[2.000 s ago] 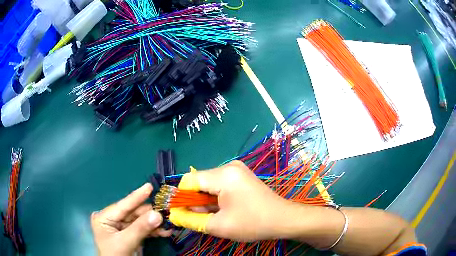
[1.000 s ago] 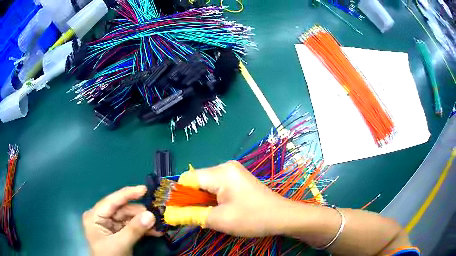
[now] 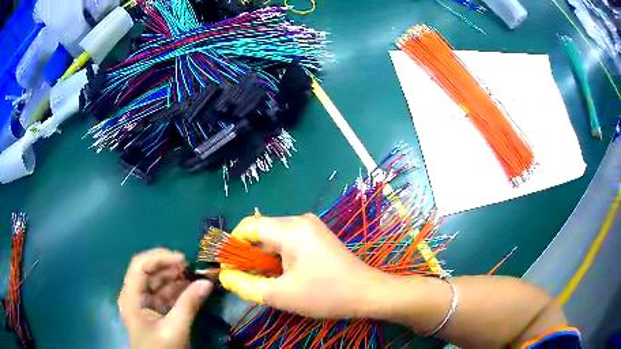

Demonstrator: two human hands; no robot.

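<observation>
My right hand (image 3: 306, 266), with yellow finger cots (image 3: 244, 285), is closed on a bunch of orange wires (image 3: 250, 257). Their metal-tipped ends point left towards my left hand. My left hand (image 3: 160, 293) is blurred, fingers curled and thumb raised, just left of the bunch. A small dark piece shows at its fingertips; whether it grips it I cannot tell. A black connector housing (image 3: 215, 223) shows partly behind the wire tips. Part-wired harnesses with orange, purple and blue wires (image 3: 371, 238) lie behind and below my right hand and forearm.
A large heap of black housings with turquoise and purple wires (image 3: 218, 112) lies at upper left. A spare orange bundle (image 3: 470, 105) rests on a white sheet (image 3: 545, 123). Orange-wired harnesses (image 3: 17, 279) lie far left, a green bundle (image 3: 582, 88) far right, translucent cups (image 3: 105, 34) upper left.
The orange bunch has tilted, its tips now pointing up and left. The dark housing earlier at my left fingertips no longer shows clearly there. My left fingers have curled and the thumb has lifted.
</observation>
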